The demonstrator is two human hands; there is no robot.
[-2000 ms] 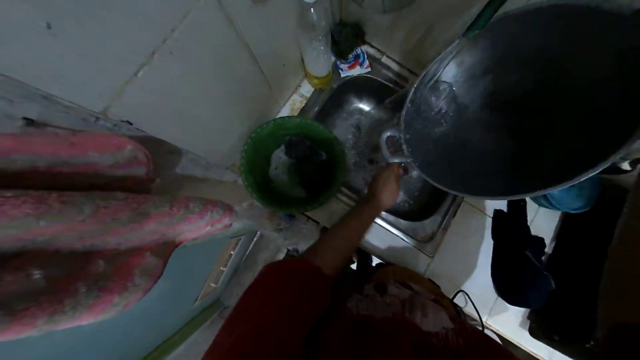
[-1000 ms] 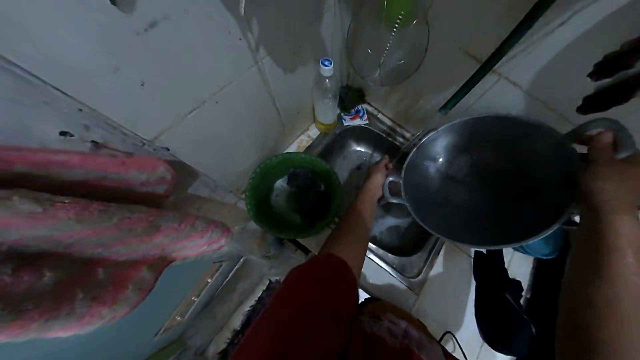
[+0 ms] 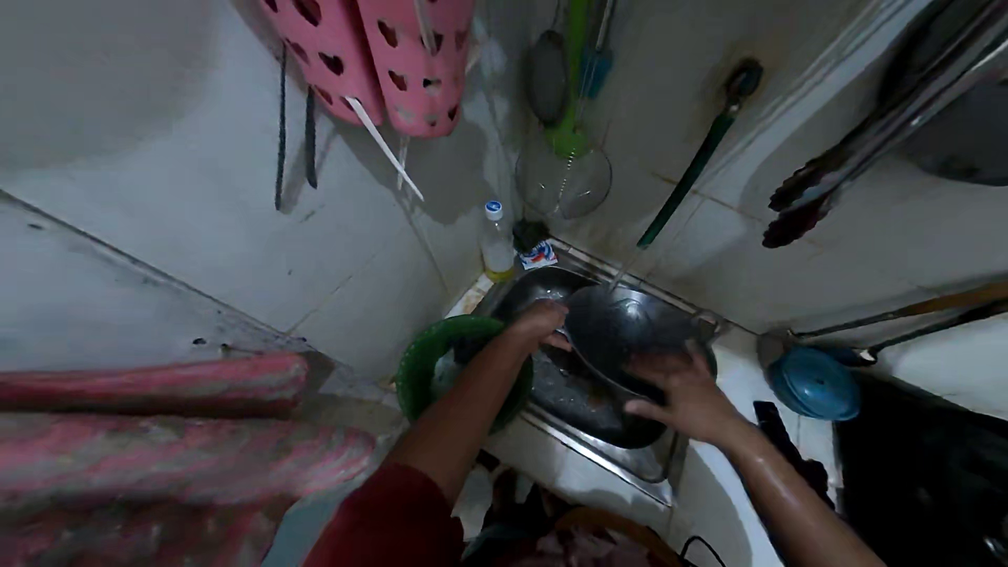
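A dark metal wok [image 3: 622, 331] lies tilted in the stainless steel sink [image 3: 579, 449], with a thin stream of water falling into it. My left hand [image 3: 543, 321] is at the wok's left rim, where its handle is hidden; whether the fingers grip it is unclear. Over the wok's lower right part my right hand [image 3: 679, 387] is spread, fingers apart, blurred by motion. Under my left forearm stands a green plastic basin [image 3: 417, 370] with dark and pale items inside.
A plastic bottle [image 3: 497, 246] and a dark scrubber [image 3: 530, 234] stand behind the sink. Pink baskets [image 3: 417, 71], a strainer [image 3: 563, 181] and tongs [image 3: 835, 173] hang above. A blue lidded container [image 3: 819, 383] sits at right; a pink cloth [image 3: 181, 457] hangs at left.
The wok has moved down from above the counter's right side into the sink. My right hand has let go of its right handle and come over the wok. The view has tilted up.
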